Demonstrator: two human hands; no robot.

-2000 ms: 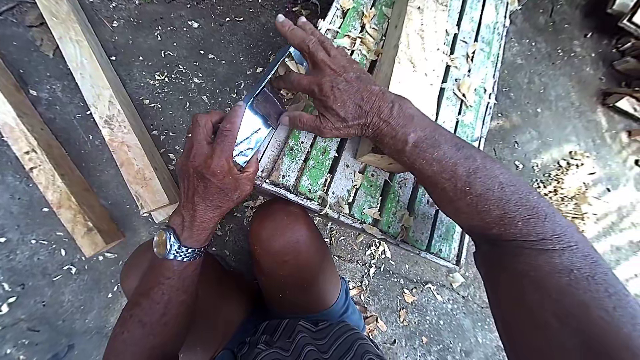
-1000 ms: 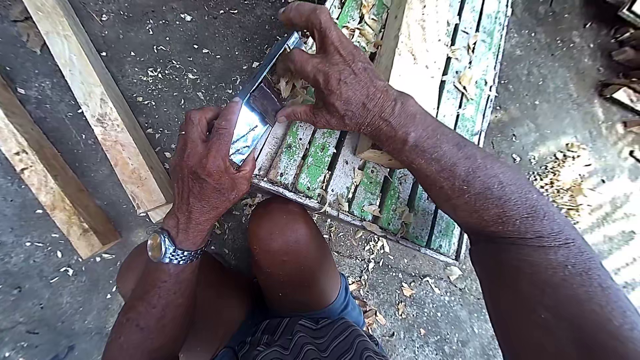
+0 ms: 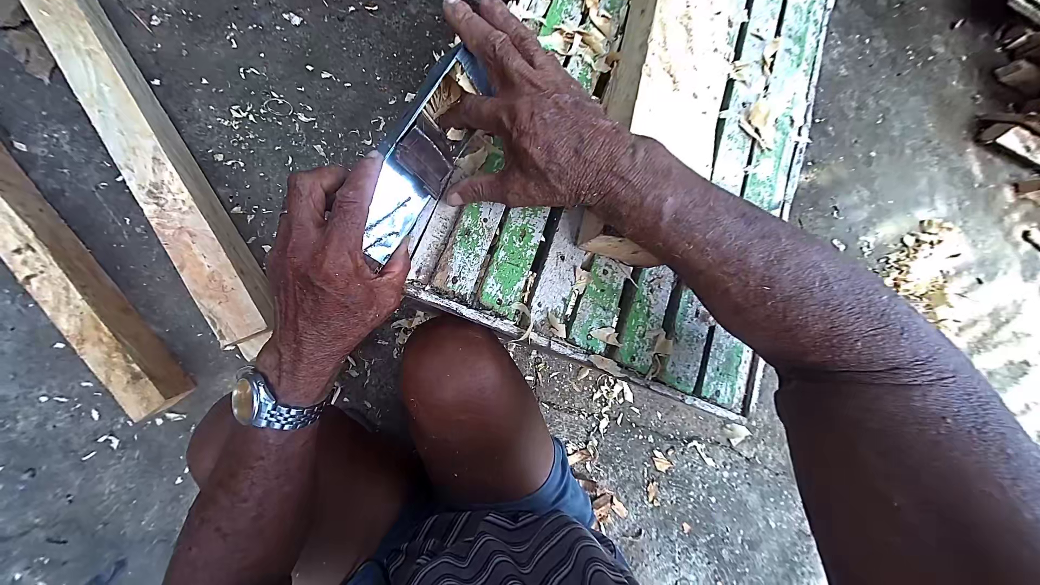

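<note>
My left hand [image 3: 337, 252] holds the near end of a slim, tilted object [image 3: 394, 203] with a mirror-like face and bluish edges; whether it is a hand plane's metal sole I cannot tell. At its far end is my right hand [image 3: 540, 122], fingers spread, thumb tip by the side edge; the reflections hide how firmly it touches. Beneath that wrist, a squared timber [image 3: 686, 73] lies lengthwise on a slatted wooden bench top [image 3: 516, 252] with worn green and white paint. Wood shavings [image 3: 760, 122] are scattered over the slats.
Two squared timbers [image 3: 162, 179] [image 3: 81, 301] lie on the concrete ground at the left. My bent knee [image 3: 467, 398] is close to the bench's near edge. More shavings [image 3: 918, 260] lie right of the bench, with wood offcuts [image 3: 1016, 138] beyond them.
The fingers of my right hand have shifted about the far end of the shiny object. My left hand has kept its hold, and the timbers lie as before.
</note>
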